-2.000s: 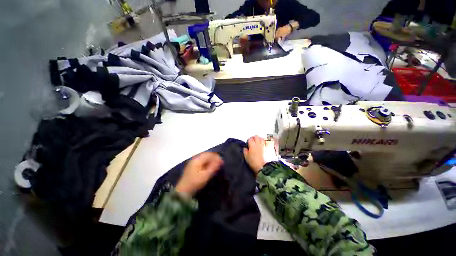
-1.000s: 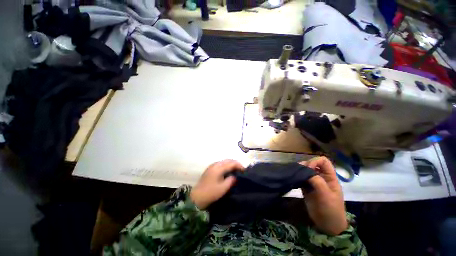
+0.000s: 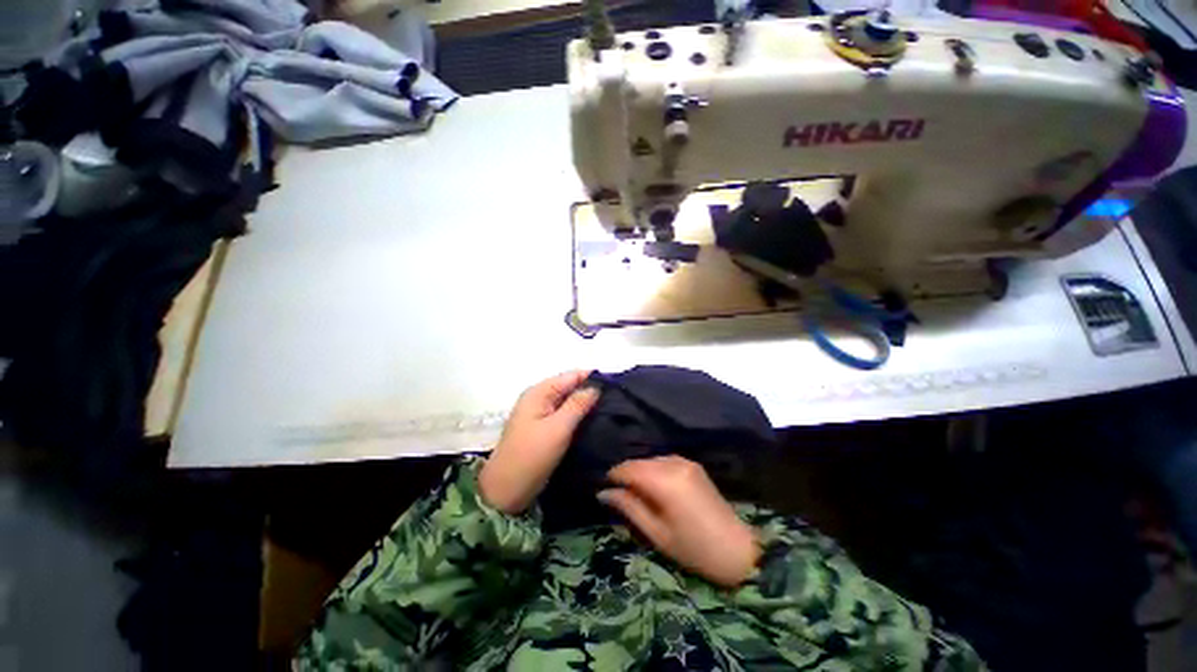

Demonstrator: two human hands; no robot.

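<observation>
A black garment piece (image 3: 683, 400) lies bunched over the table's front edge, close to my body. My left hand (image 3: 536, 440) grips its left edge between thumb and fingers. My right hand (image 3: 683, 515) is on the cloth's lower part, with fingertips against or in a fold; its exact grip is partly hidden. The white HIKARI sewing machine (image 3: 853, 151) stands behind and to the right of the cloth, which is away from the needle area (image 3: 663, 243).
Blue-handled scissors (image 3: 847, 322) and black scraps (image 3: 777, 230) lie under the machine arm. A control panel (image 3: 1111, 315) is set in the white table (image 3: 381, 276) at right. Grey pieces with black edging (image 3: 315, 79) and a dark cloth heap (image 3: 92, 276) are at left.
The cloth, first flat left of the needle, was brought to the table's front edge. Since then my right hand has moved left and lower on it. The view has shifted closer to the machine.
</observation>
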